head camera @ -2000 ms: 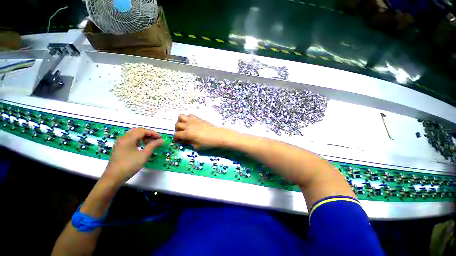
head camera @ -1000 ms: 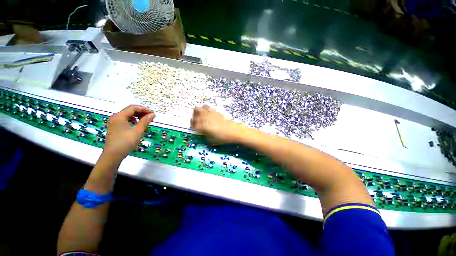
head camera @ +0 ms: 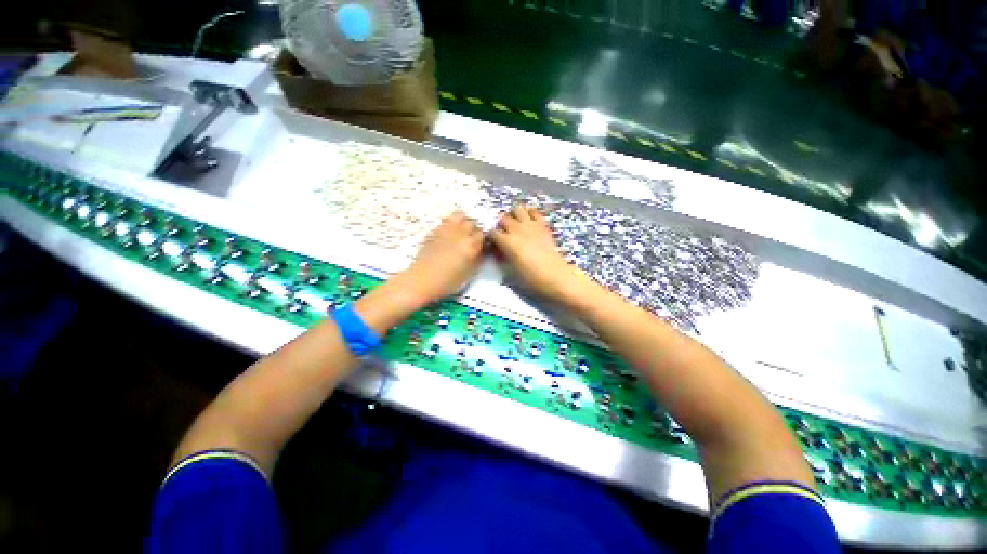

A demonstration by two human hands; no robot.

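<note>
A long green strip of circuit boards (head camera: 509,363) runs along the near bench edge, crowded with small dark and silver parts. Behind it lie a heap of cream components (head camera: 384,195) and, to its right, a heap of silver components (head camera: 671,265). My left hand (head camera: 449,254), with a blue wrist strap (head camera: 354,328), is at the right edge of the cream heap, fingers bent. My right hand (head camera: 527,247) is at the left edge of the silver heap, fingertips down. The hands are close together. Whether either holds a part is too small and blurred to tell.
A fan (head camera: 352,38) stands over a cardboard box (head camera: 379,97) behind the bench. A grey bracket (head camera: 200,135) is left of the cream heap. A thin yellowish stick (head camera: 885,338) and a dark heap (head camera: 974,363) lie at the right. Part of a person shows at the upper right.
My left hand has moved from above the boards, right and back to the heaps. My right hand has moved from the heaps' front edge to the silver heap's left edge. The whole view has shifted.
</note>
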